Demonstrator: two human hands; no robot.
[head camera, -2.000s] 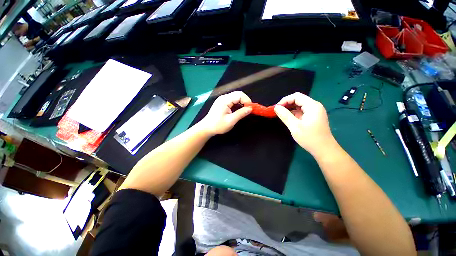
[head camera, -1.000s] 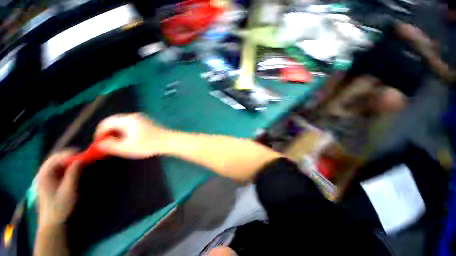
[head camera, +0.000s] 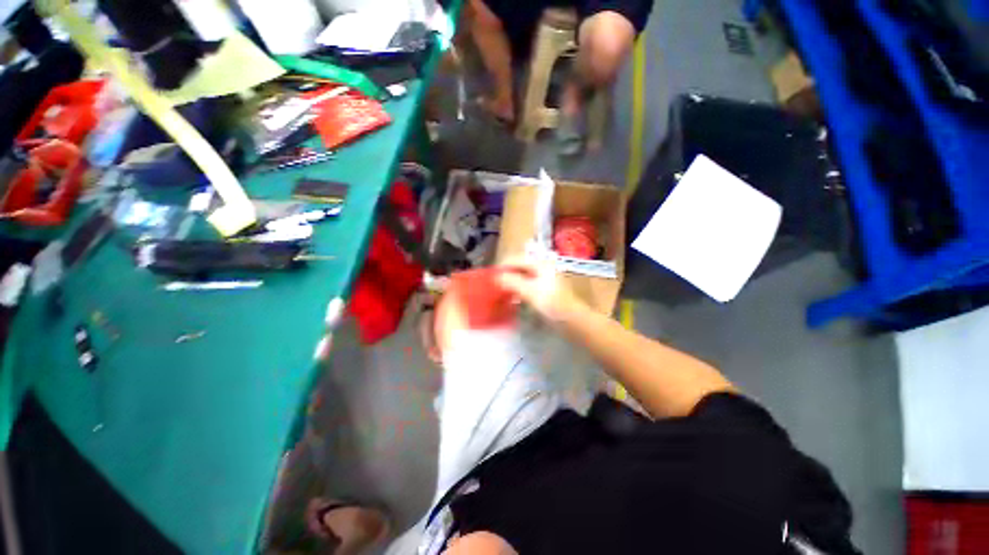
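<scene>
My right hand (head camera: 539, 295) reaches in from the right on a bare forearm with a black sleeve. Its fingers are closed on the edge of a red bubble wrap piece (head camera: 477, 300), which looks flat, about hand-sized and blurred. The piece is above my light-trousered leg, just in front of an open brown cardboard box (head camera: 517, 233). Red packing (head camera: 576, 237) lies inside the box. My left hand cannot be made out.
The green bench (head camera: 239, 358) runs along the left, with a thick black cylinder (head camera: 222, 256), tools and red bins (head camera: 41, 184). A seated person's legs (head camera: 602, 54) are beyond the box. A white sheet (head camera: 710, 230) lies on a black object at right, near a blue rack (head camera: 868, 163).
The view has swung right from bench to floor. The red wrap has gone from between both hands over the mat to my right hand alone by the box. My left hand has left the picture.
</scene>
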